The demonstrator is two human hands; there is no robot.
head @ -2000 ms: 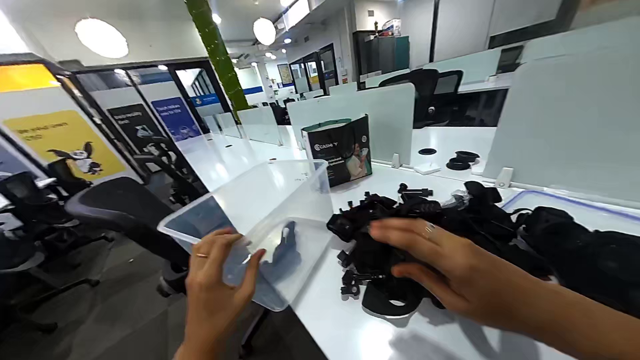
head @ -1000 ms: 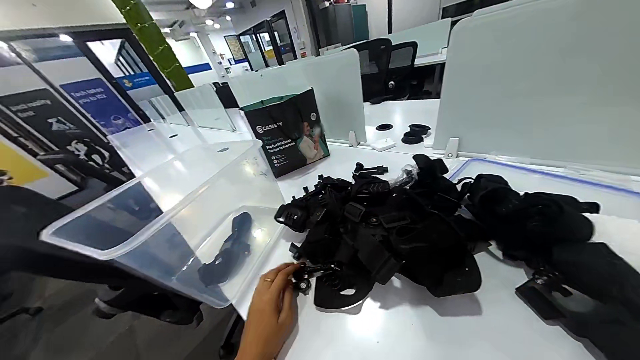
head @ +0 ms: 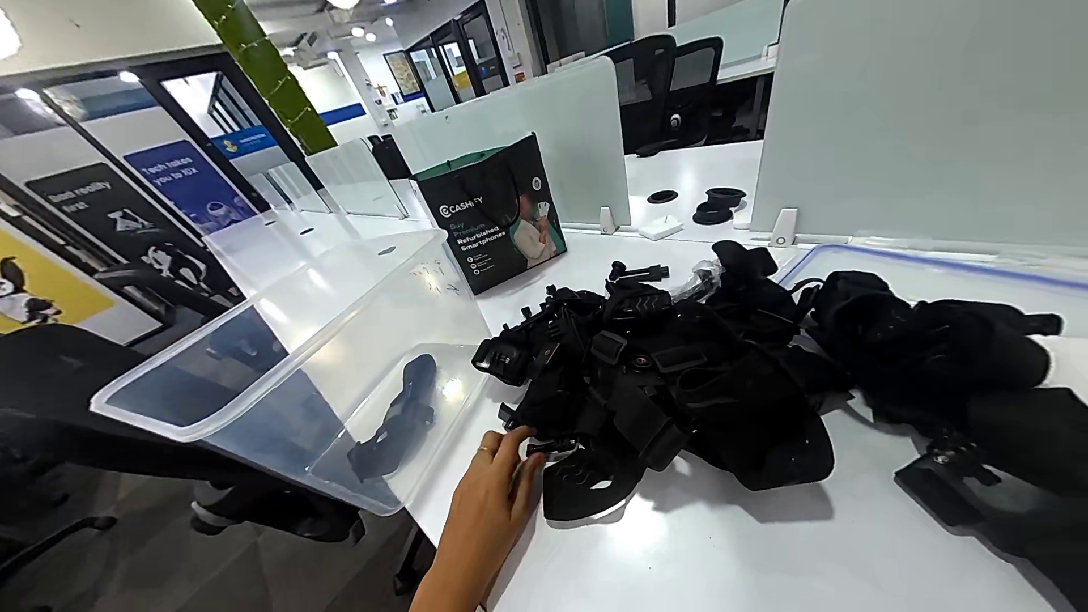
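Observation:
My left hand [head: 501, 493] is at the near left edge of a tangled heap of black straps and mounts [head: 680, 374] on the white desk. Its fingers and thumb close around a small black mount piece [head: 552, 445] at the heap's edge. Left of the hand, a clear plastic bin [head: 340, 357] stands tilted by the desk's edge, with one dark elongated item [head: 399, 421] seen in or through it. A second bundle of black straps and fabric [head: 926, 348] lies to the right. My right hand is out of view.
A black paper shopping bag [head: 493, 217] stands behind the heap. Frosted divider panels [head: 918, 127] cross the desk. Black round discs [head: 714, 212] and a small white box [head: 660, 228] lie at the back. A blue-rimmed clear lid or tray [head: 952, 270] is at right; an office chair [head: 127, 399] is at left.
My right hand, earlier over the heap, has left the view. My left hand has gone from the bin's near side to the heap's left edge. The view has turned right.

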